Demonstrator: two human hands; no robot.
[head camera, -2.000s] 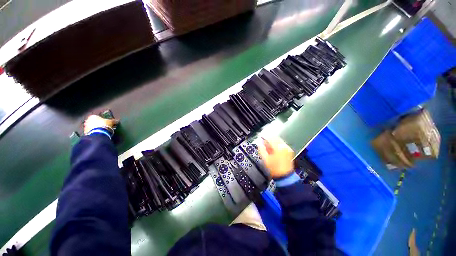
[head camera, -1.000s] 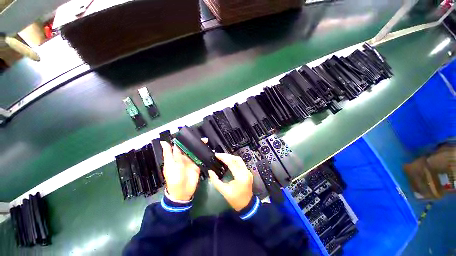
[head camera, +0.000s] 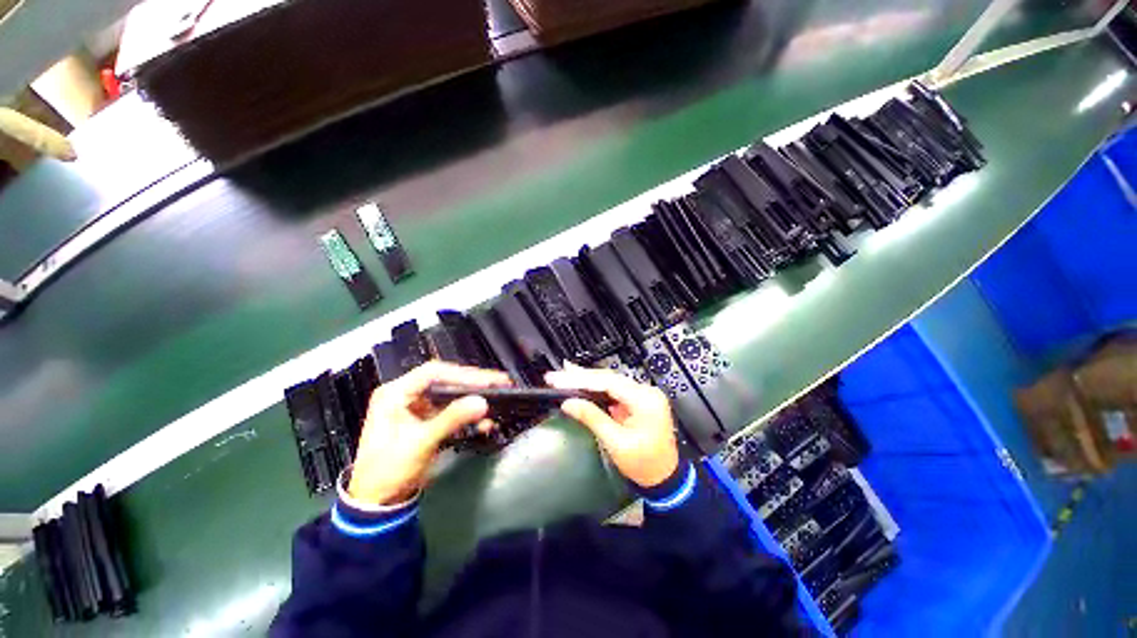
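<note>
My left hand (head camera: 405, 430) and my right hand (head camera: 633, 424) hold a black remote control (head camera: 518, 394) between them by its two ends, edge-on and level above the bench. Its keypad side cannot be made out. A long row of black housings (head camera: 636, 274) lies side by side behind my hands. Keypad fronts (head camera: 688, 361) lie beside my right hand, partly hidden by it. Two green circuit boards (head camera: 340, 257) with dark ends lie on the dark belt at the upper left.
A small group of black units (head camera: 82, 558) lies at the lower left. A blue bin (head camera: 941, 480) at the right holds black keypad parts (head camera: 810, 499). A white strip (head camera: 225, 433) divides bench and belt. Brown cardboard stacks (head camera: 324, 75) stand beyond. A carton (head camera: 1079, 405) lies at far right.
The tilted casing with a green board showing along its edge is now a level black bar, with no green visible. My hands have moved apart to its ends.
</note>
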